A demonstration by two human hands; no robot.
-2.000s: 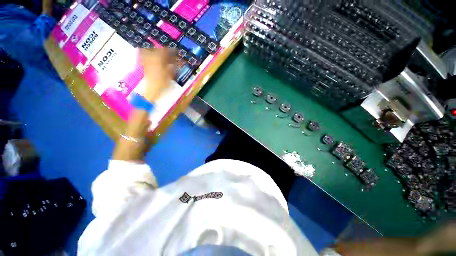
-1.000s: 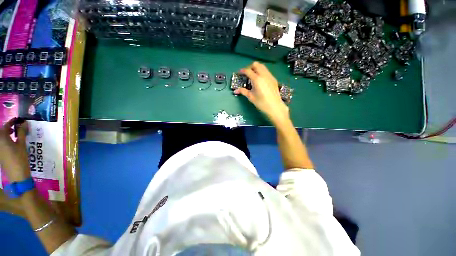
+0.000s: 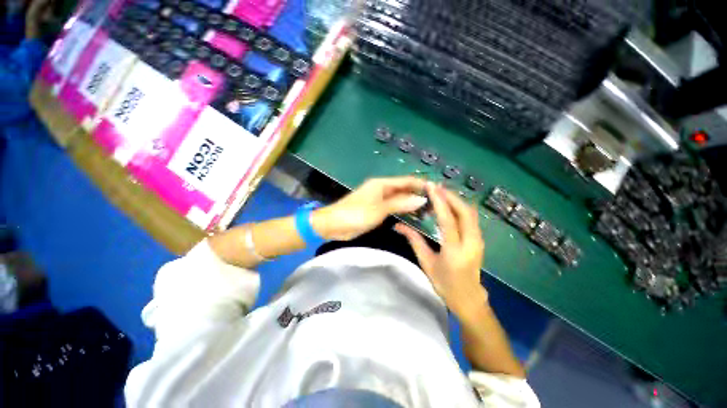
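My left hand (image 3: 368, 209), with a blue wristband, and my right hand (image 3: 456, 253) meet above the bench's front edge. A small dark part (image 3: 422, 210) shows at the left fingertips, mostly covered and blurred. The right fingers are bent around it; whether they grip it is unclear. Just behind the hands, several round black parts (image 3: 430, 155) stand in a spaced row on the green mat (image 3: 343, 131). The row continues to the right with several circuit boards (image 3: 522, 217) set close together.
Printed cardboard (image 3: 171, 143) with black part strips (image 3: 231, 49) lies at the left. Stacked clear trays (image 3: 486, 76) stand behind the row. A pale metal screw feeder (image 3: 594, 151), a heap of circuit boards (image 3: 666, 231) and a box with a red light (image 3: 699, 137) are at the right.
My left hand has moved from the cardboard to in front of the row. My right hand has left the circuit boards and joined it. The view has turned back toward the left.
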